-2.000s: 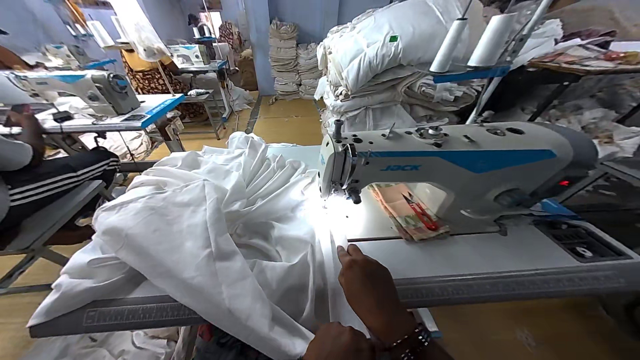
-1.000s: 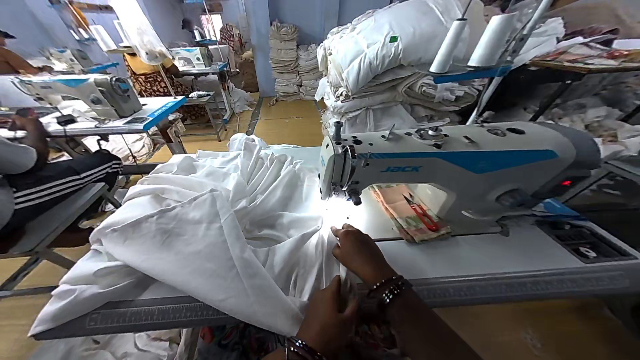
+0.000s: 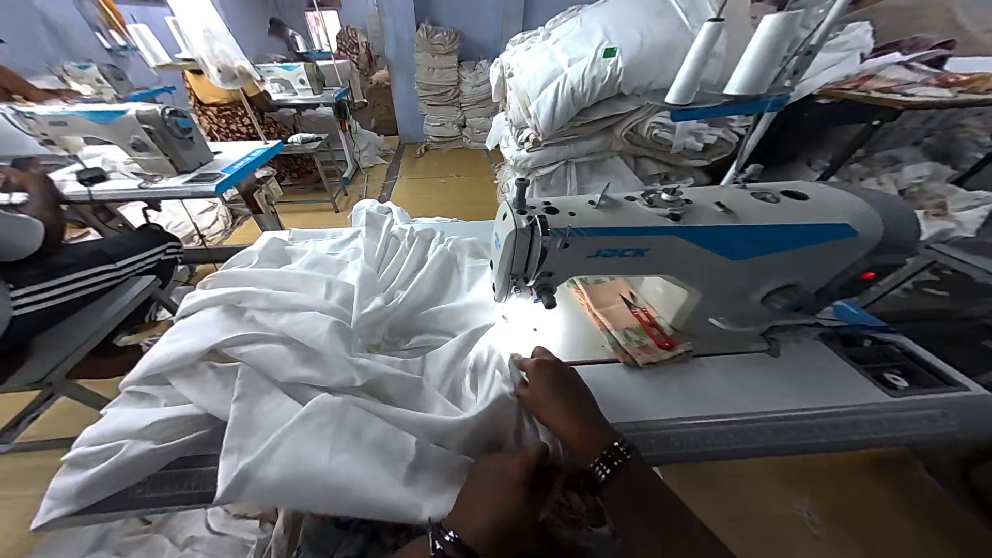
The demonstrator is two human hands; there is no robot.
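White fabric (image 3: 325,364) lies in loose folds across the left half of the sewing table, its right edge running to the needle area of a Jack sewing machine (image 3: 697,248). My right hand (image 3: 558,395) pinches the fabric's edge just in front of the lit needle area. My left hand (image 3: 500,496) is lower, at the table's front edge, closed on the fabric; its fingertips are hidden. Red-handled thread snips (image 3: 651,325) rest on a folded patterned cloth (image 3: 612,318) under the machine's arm.
Thread cones (image 3: 697,62) stand on a holder behind the machine. White fabric bundles (image 3: 573,85) are piled beyond the table. At the left, a person in striped trousers (image 3: 85,271) sits by another sewing machine (image 3: 116,136). An accessory tray (image 3: 891,364) is set into the table's right side.
Between two and one seconds ago, my right hand moved up along the fabric's edge toward the needle. My left hand has since moved down toward the table's front edge.
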